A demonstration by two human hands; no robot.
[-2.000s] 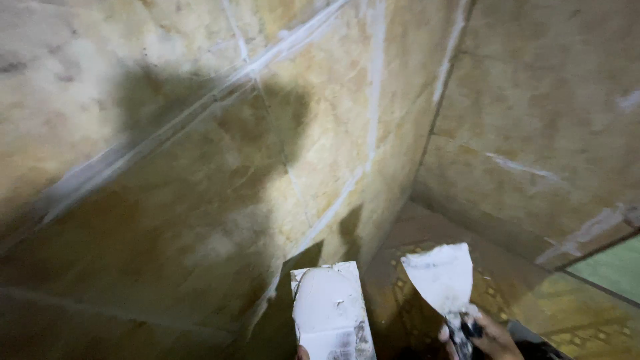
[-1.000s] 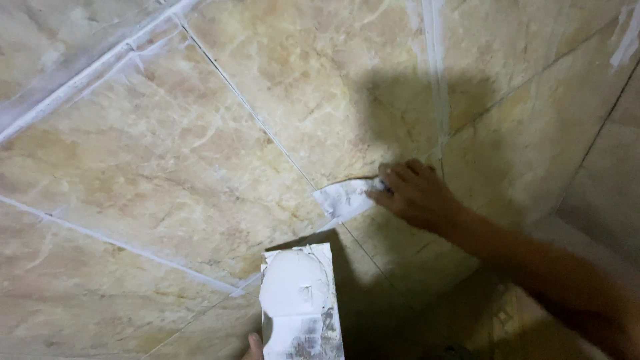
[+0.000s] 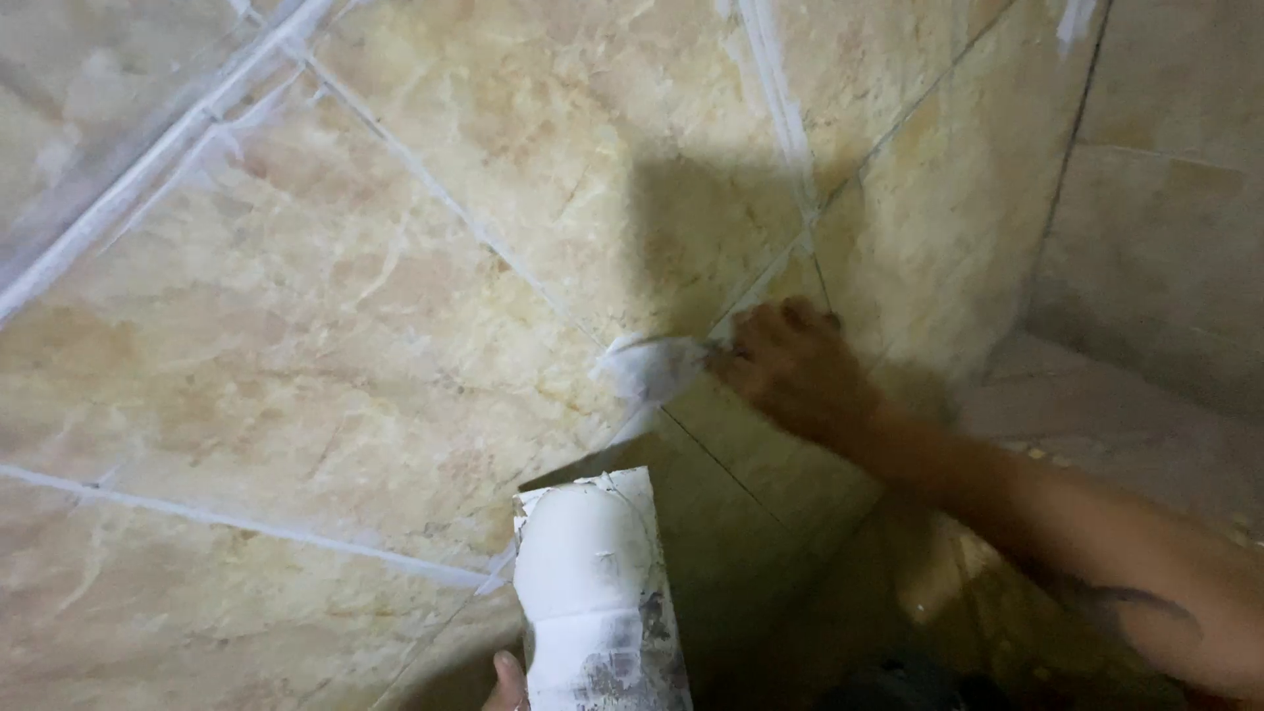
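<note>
My right hand (image 3: 790,370) is closed around the handle of a putty knife (image 3: 654,367), whose white-smeared blade lies against a joint between the marbled beige wall tiles (image 3: 444,326). Below it, my left hand (image 3: 507,681) grips a flat rectangular board (image 3: 660,612) from its left edge; only a finger or thumb shows, the rest is out of frame or behind the board. A smooth mound of white paste (image 3: 585,548) covers the board's upper part, with grey smears lower down. The knife's handle is mostly hidden by my fingers.
White paste lines several tile joints, with a thick white-streaked ledge or edge (image 3: 168,153) at upper left. Another tiled wall (image 3: 1165,217) meets this one at the right. Patterned flooring (image 3: 1116,405) shows at lower right. Shadows fall across the tiles.
Two seconds ago the putty knife was held beside the board, away from the wall; by one second ago its blade was on the tiles. The view has swung toward the wall.
</note>
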